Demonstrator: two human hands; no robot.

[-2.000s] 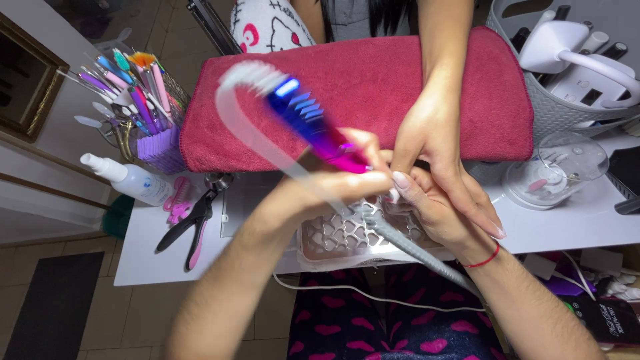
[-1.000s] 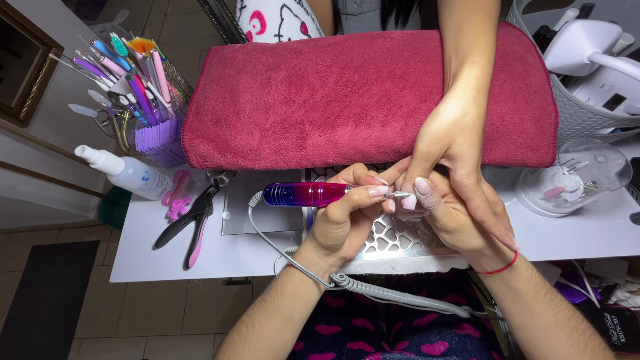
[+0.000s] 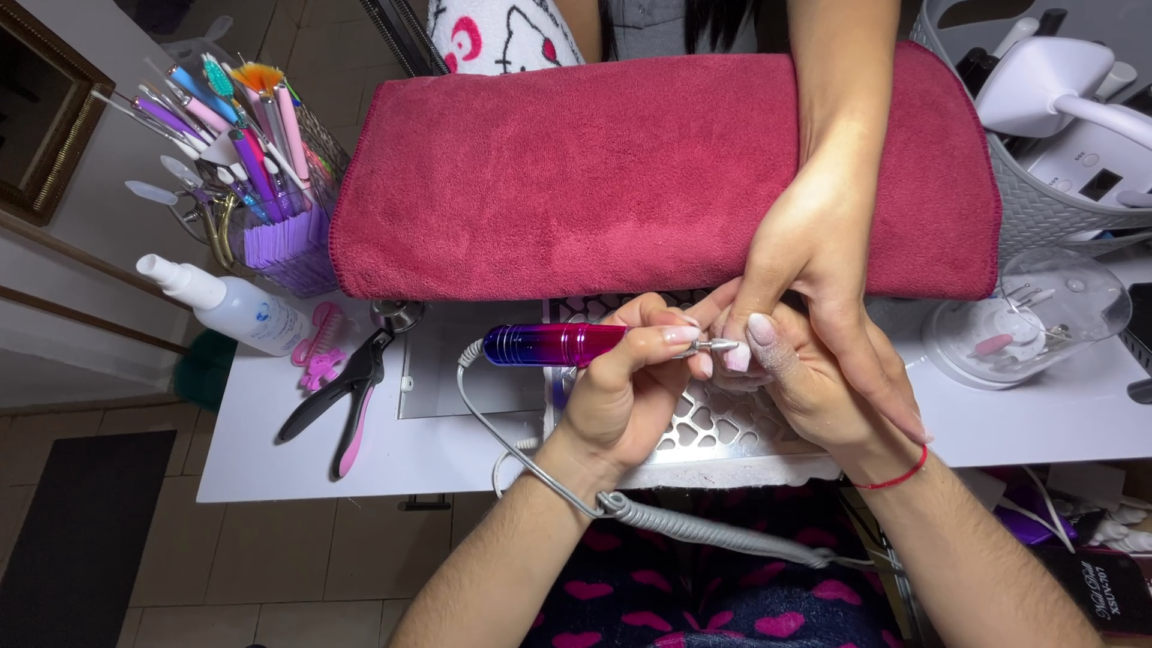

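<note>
My left hand [image 3: 625,387] holds an electric nail drill [image 3: 553,346] with a blue-to-magenta handle like a pen. The drill's metal bit [image 3: 717,346] lies at the nail of another person's thumb [image 3: 737,356]. With my right hand [image 3: 810,378], a red string around its wrist, I grip that person's hand [image 3: 823,234] from below; my thumb is dusted white. The person's forearm rests across a rolled red towel [image 3: 576,180]. Under the hands lies a metal grille with heart-shaped openings [image 3: 711,427]. A coiled grey cord [image 3: 711,526] runs from the drill over my left wrist.
At left stand a holder of brushes and files [image 3: 283,238] and a spray bottle [image 3: 256,315], beside a pink nail brush [image 3: 319,346] and a black-and-pink tip cutter [image 3: 355,387]. At right are a domed bit case [image 3: 1008,333] and a grey basket [image 3: 1044,198] holding a white lamp [image 3: 1048,85].
Two seconds ago a white-bristled brush was blurred near the upright drill in my left hand. One second ago the brush was gone and the drill lay level, its bit at the nail, as now.
</note>
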